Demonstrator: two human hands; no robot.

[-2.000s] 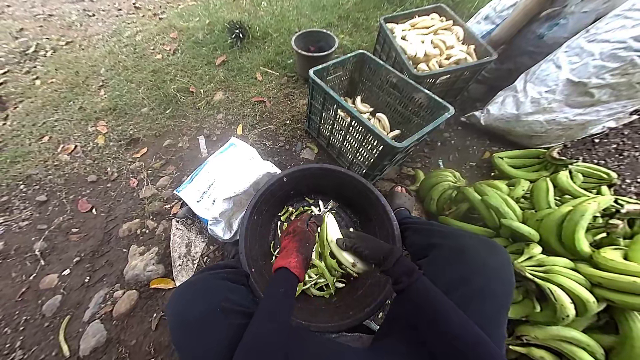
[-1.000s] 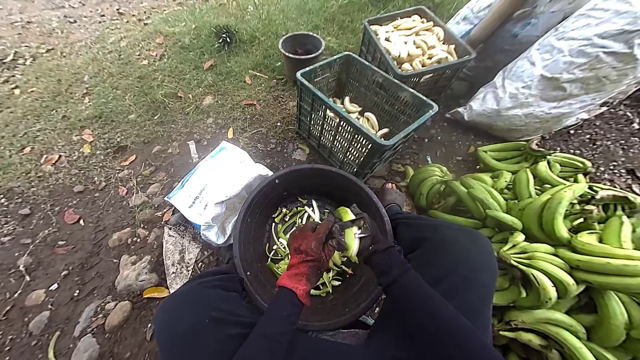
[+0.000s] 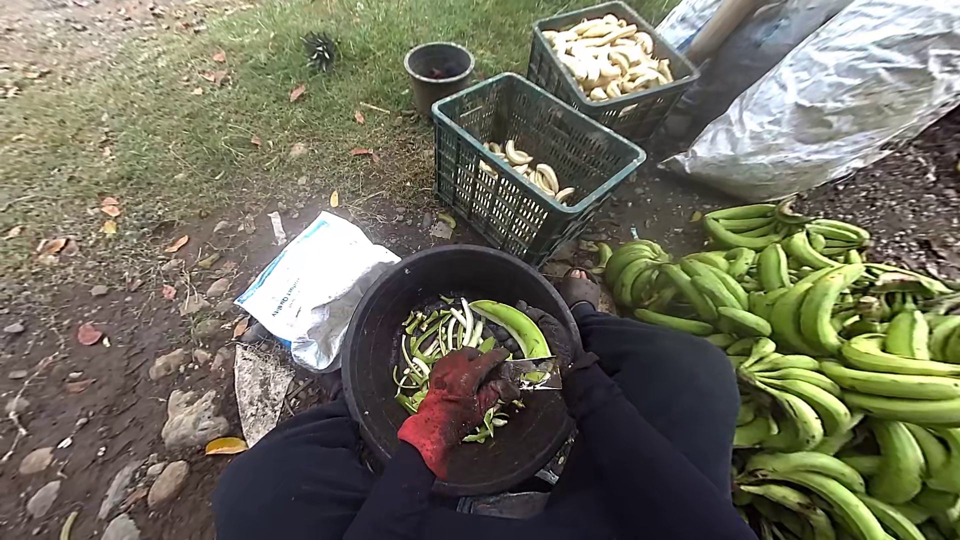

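Note:
My left hand (image 3: 454, 401), in a red, dirt-darkened glove, grips a tool with a flat metal blade (image 3: 538, 373). The blade lies across the lower end of a green banana or plantain (image 3: 514, 322). Around the fruit's right side is my right hand (image 3: 551, 334), in a dark glove, its fingers partly hidden by the fruit. Both hands are inside a round black tub (image 3: 375, 420) between my legs. Green and pale peel strips (image 3: 431, 345) lie in the tub beneath and left of the hands.
A green plastic crate (image 3: 525, 202) with several peeled fruits stands beyond the tub, near a fuller crate (image 3: 641, 112) and a dark bucket (image 3: 440, 75). Green banana bunches (image 3: 817, 322) lie at right. A white bag (image 3: 315, 285) touches the tub's left side; a silvery sack (image 3: 817, 105) stands behind.
Two seconds ago my hands held a fruit with pale flesh showing; now a green-skinned one is in my right hand. The metal blade has come into sight at my left hand.

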